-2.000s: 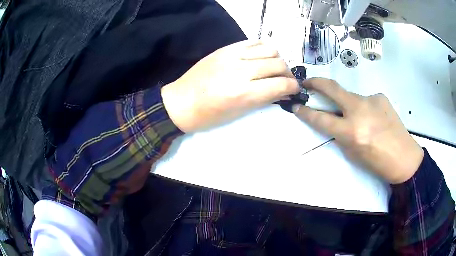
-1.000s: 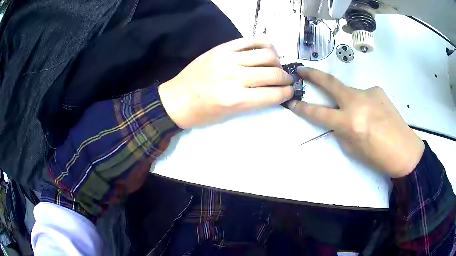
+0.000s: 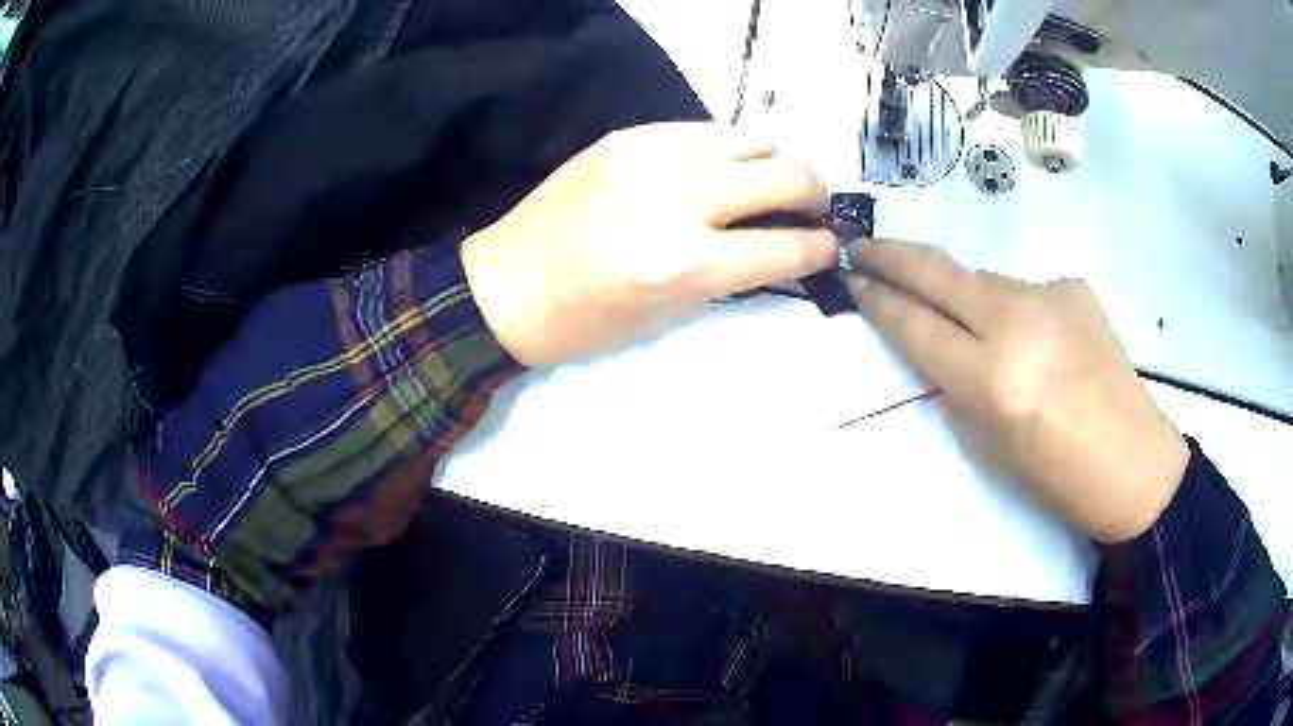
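Note:
A small dark folded end (image 3: 852, 214) of the black garment lies on the table in front of the needle plate. My left hand (image 3: 659, 241) presses and holds it from the left, covering much of it. My right hand (image 3: 1014, 362) touches its right side with thumb and index fingertips close together at the fold. A thin metal awl (image 3: 886, 410) sticks out from under my right hand towards the lower left; its other end is hidden. The black garment body (image 3: 411, 128) spreads left of and beneath my left arm.
The needle plate (image 3: 915, 131) and presser foot area stand just beyond the hands. The machine head (image 3: 1149, 36) with its ribbed white knob (image 3: 1052, 139) is at upper right. The table's brown edge (image 3: 766, 566) curves in front of my plaid-clad lap. A pale cloth (image 3: 185, 660) is at lower left.
The thumb and index finger of my right hand, spread along the folded end before, are now together at its middle. A dark flap shows below the fingertips. The left hand has barely moved.

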